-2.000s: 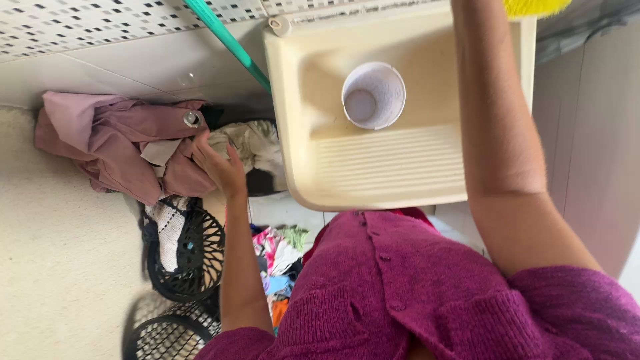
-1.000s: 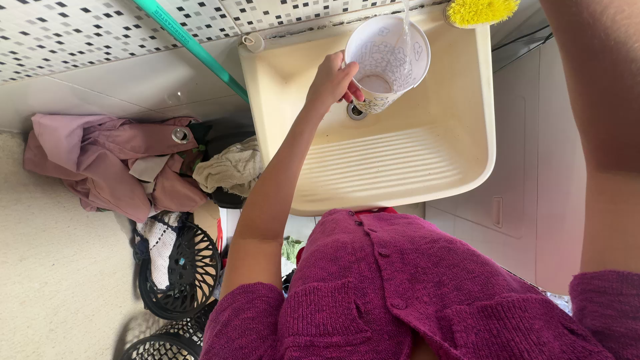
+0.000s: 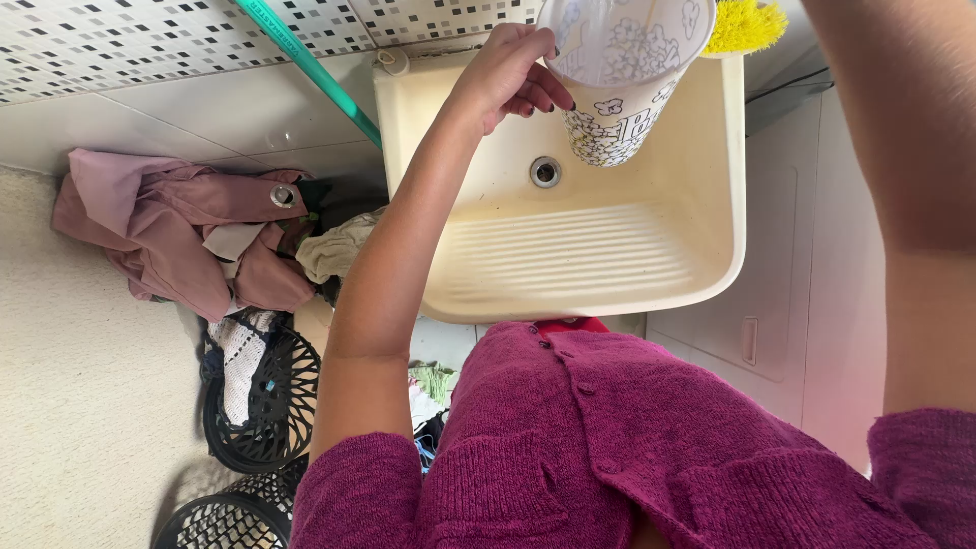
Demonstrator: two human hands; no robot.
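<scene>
My left hand (image 3: 518, 80) grips the rim of a popcorn bucket (image 3: 614, 122), white with printed popcorn drawings, its mouth tilted toward me. What looks like a stream of water enters the bucket at the top edge of the view. Beneath it lies the cream laundry sink (image 3: 564, 301), with its round drain (image 3: 545, 172) visible and a ribbed washboard slope at the front. My right hand is out of view; only my right arm reaches up along the right edge.
A yellow bristle brush (image 3: 743, 27) rests at the sink's back right corner. A green pole (image 3: 313, 69) leans at the left. Pink cloth (image 3: 183, 221) and black plastic baskets (image 3: 263, 450) lie further left. A white panelled appliance (image 3: 732, 335) stands right of the sink.
Two seconds ago the bucket stood in the sink, with my left hand near the pink cloth. My left hand has since taken hold of the bucket and lifted it toward the sink's back.
</scene>
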